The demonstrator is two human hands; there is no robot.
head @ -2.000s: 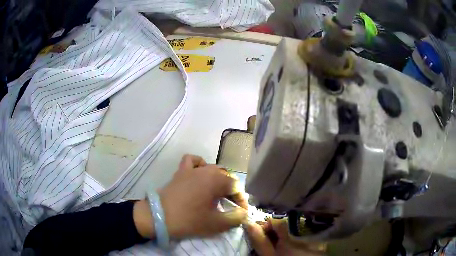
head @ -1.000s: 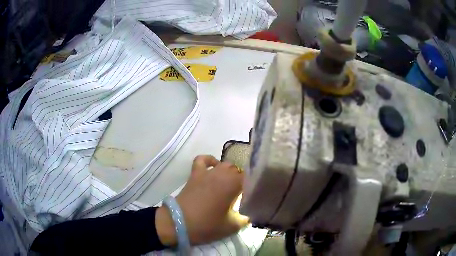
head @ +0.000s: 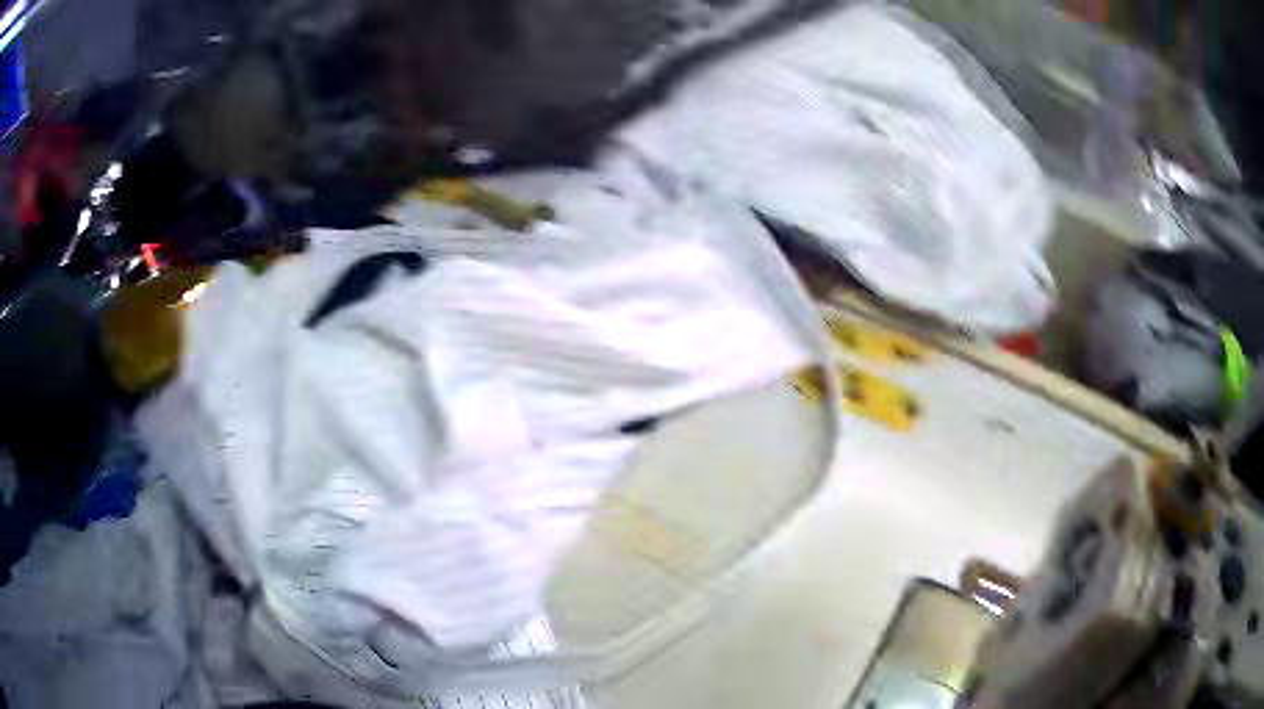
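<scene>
The view is blurred. A white pinstriped shirt (head: pixel 555 319) lies in a crumpled heap on the left part of the white table (head: pixel 776 596). A narrow striped strip (head: pixel 832 429) loops from the heap over the table. The off-white sewing machine head (head: pixel 1081 596) is at the lower right, cut off by the edge. A metal plate (head: pixel 922 651) in a dark frame lies left of it. The needle area is out of the picture. Neither my left hand nor my right hand is in view.
Another white striped cloth (head: pixel 873 166) lies over the table's back edge. Yellow stickers (head: pixel 876 398) are on the tabletop. Pale cloth (head: pixel 97 609) is heaped at the lower left. A bright green thing (head: pixel 1234 364) shows at the right edge.
The view has swung to the left, so the shirt and machine sit further right in the picture. My left hand, seen near the needle before, is out of view.
</scene>
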